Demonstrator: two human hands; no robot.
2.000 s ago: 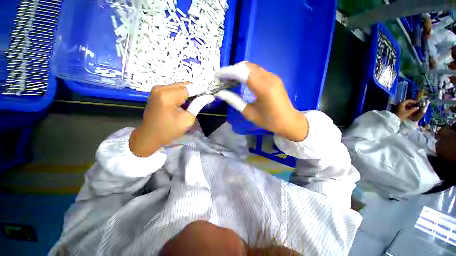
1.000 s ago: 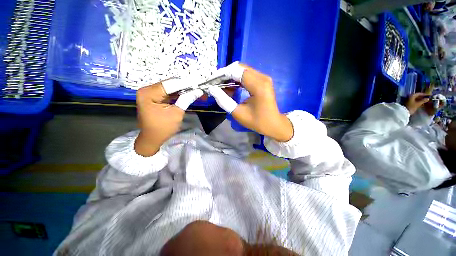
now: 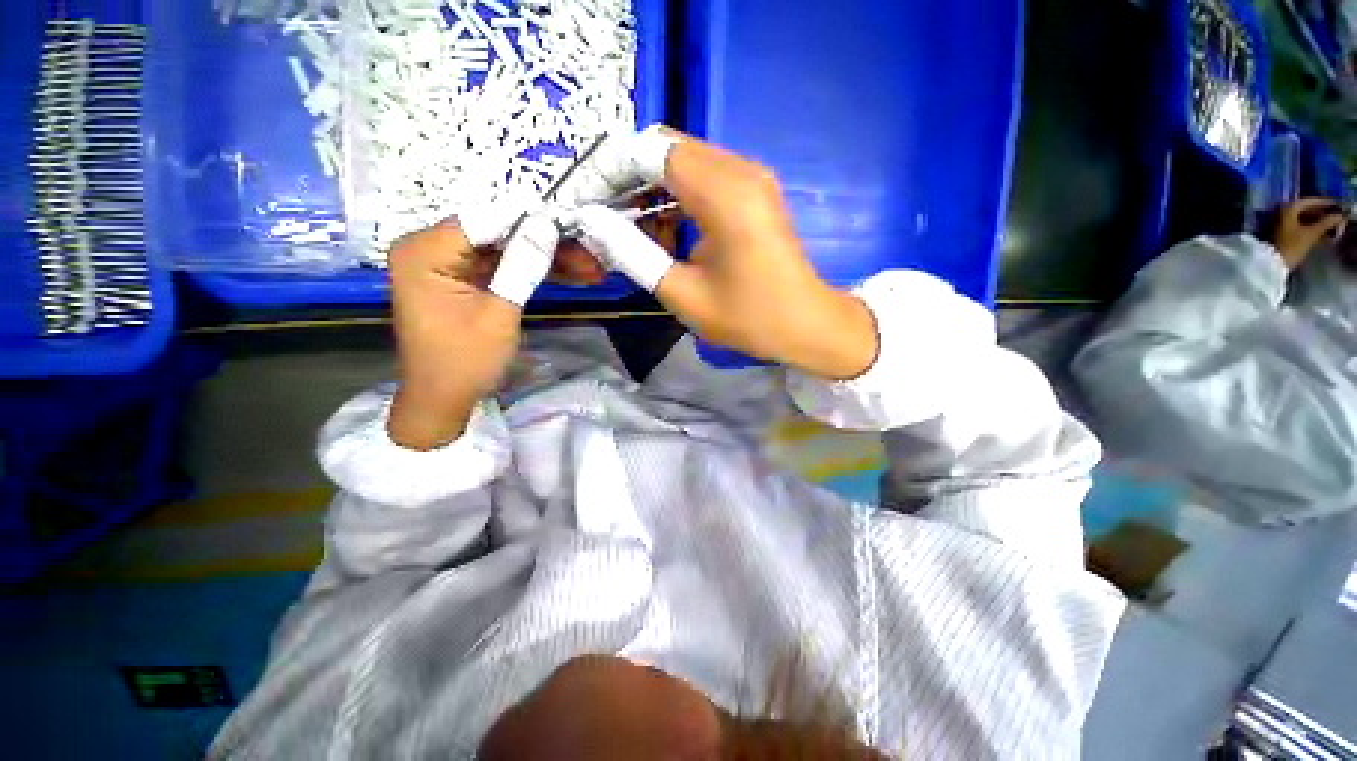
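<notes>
My left hand (image 3: 459, 305) holds a slim metal part (image 3: 576, 167) between finger and thumb; it points up and to the right. My right hand (image 3: 744, 260) holds another slim metal part (image 3: 645, 211) between its fingertips, close to the left fingertips. White finger cots cover the thumbs and fingers of both hands. Whether a small white part is also between the fingertips cannot be told. Behind the hands, short white plastic parts (image 3: 447, 104) lie heaped in a blue tray (image 3: 246, 287).
A clear plastic box (image 3: 253, 164) sits left of the white heap. Metal pieces (image 3: 90, 179) lie in a row in the far-left blue tray. A large blue tray (image 3: 863, 134) stands at right. Another worker's sleeve (image 3: 1205, 372) is at far right, near a tray of parts (image 3: 1223, 75).
The metal parts between my hands were nearly in line and now stand at an angle, one tilted up. My hands have moved slightly up in the picture. The view has shifted a little.
</notes>
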